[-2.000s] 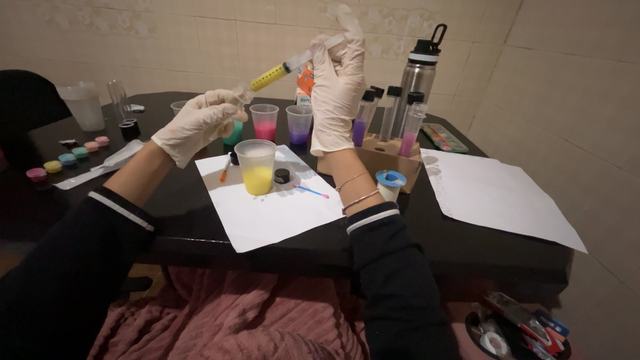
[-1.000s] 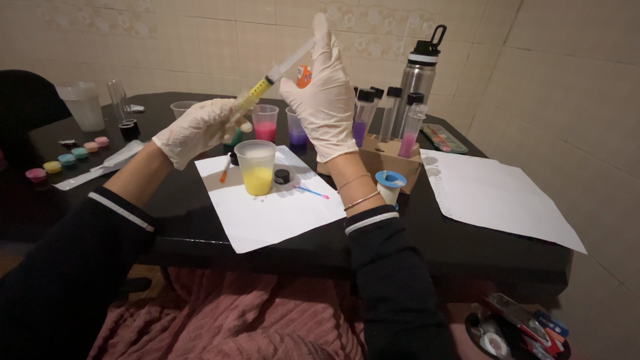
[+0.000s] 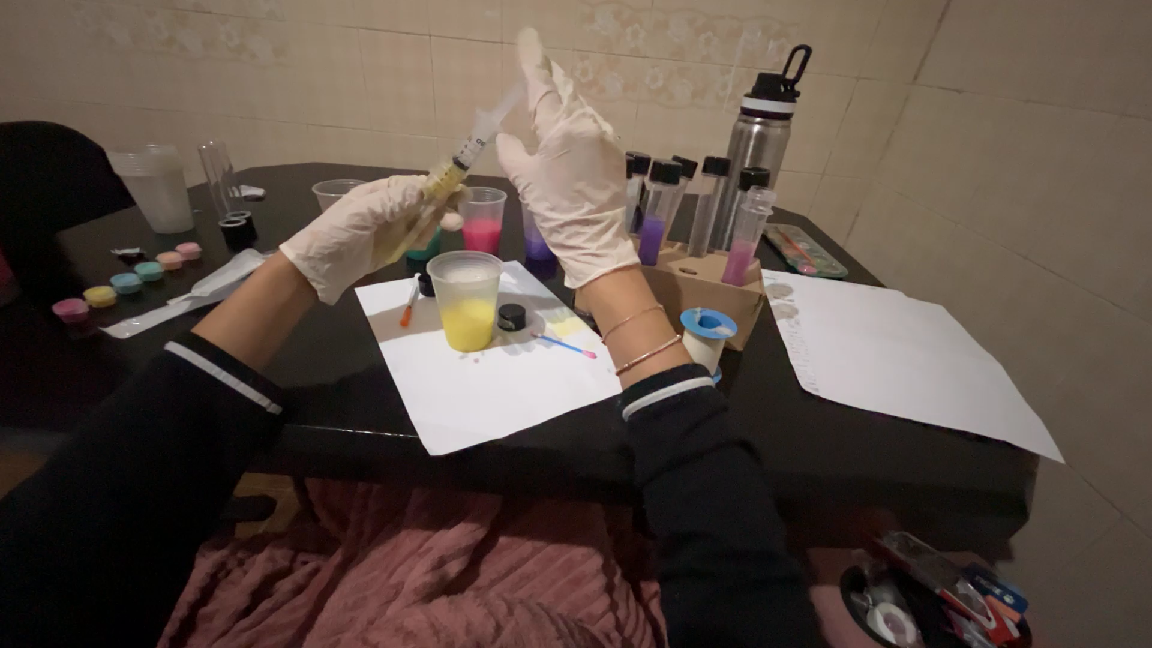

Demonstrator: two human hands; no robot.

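Observation:
My gloved left hand (image 3: 369, 225) grips a plastic syringe (image 3: 468, 148) holding yellow liquid, tilted up to the right, along with what looks like a clear tube partly hidden by the fingers. My gloved right hand (image 3: 571, 171) is raised at the syringe's upper end, fingers spread, touching or close to the plunger. Below them a plastic cup of yellow liquid (image 3: 468, 310) stands on a white paper sheet (image 3: 450, 405). A black cap (image 3: 511, 316), a blue-handled brush (image 3: 565, 345) and an orange-tipped brush (image 3: 409, 304) lie around it. Behind are cups of pink liquid (image 3: 483, 225) and purple liquid (image 3: 538, 238).
At the right, a cardboard holder (image 3: 702, 292) carries several black-capped tubes, with a blue-rimmed spool (image 3: 706, 337) in front and a steel bottle (image 3: 760, 144) behind. Paper sheets (image 3: 909, 360) reach the right table edge. Small paint pots (image 3: 126, 283) and stacked cups (image 3: 157, 193) stand left.
The syringe's plunger has gone further in, and the yellow liquid sits lower, nearer my left hand. My right hand has opened from its earlier hold near the syringe's top.

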